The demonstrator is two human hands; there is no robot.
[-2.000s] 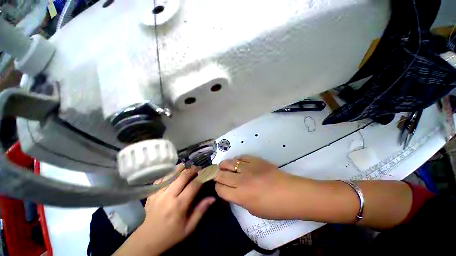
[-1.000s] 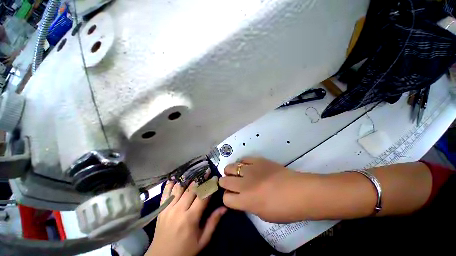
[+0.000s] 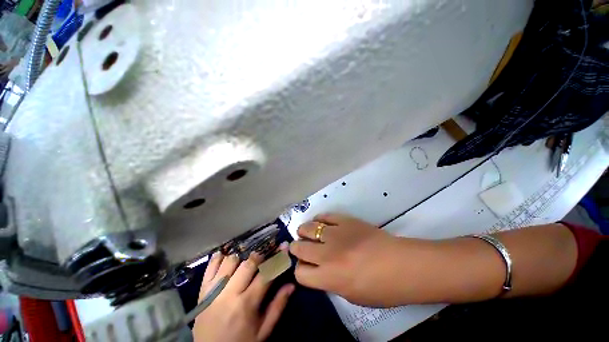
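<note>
Dark fabric (image 3: 310,312) lies under and between my hands, running to the presser foot area (image 3: 257,242) below the white machine head (image 3: 300,87). My left hand (image 3: 237,294) lies flat on the fabric left of the tan block (image 3: 274,266), fingertips close to the foot. My right hand (image 3: 337,260), with a ring, rests just right of the block, fingers bent and pressed on the fabric's edge. The needle tip is hidden behind the head and fingers. The white tension dial (image 3: 137,320) blurs at the lower left.
A dark plaid pouch (image 3: 527,107) hangs over the machine arm at right. Small scissors (image 3: 561,155), a white square piece (image 3: 501,199) and a thread loop (image 3: 419,157) lie on the white bed. A ruler scale (image 3: 534,217) runs along the front edge. A red basket (image 3: 41,320) is at lower left.
The view has come closer to the machine head, which now covers more of the bed. Both hands stay beside the foot; the tan block is more clearly seen than two seconds ago.
</note>
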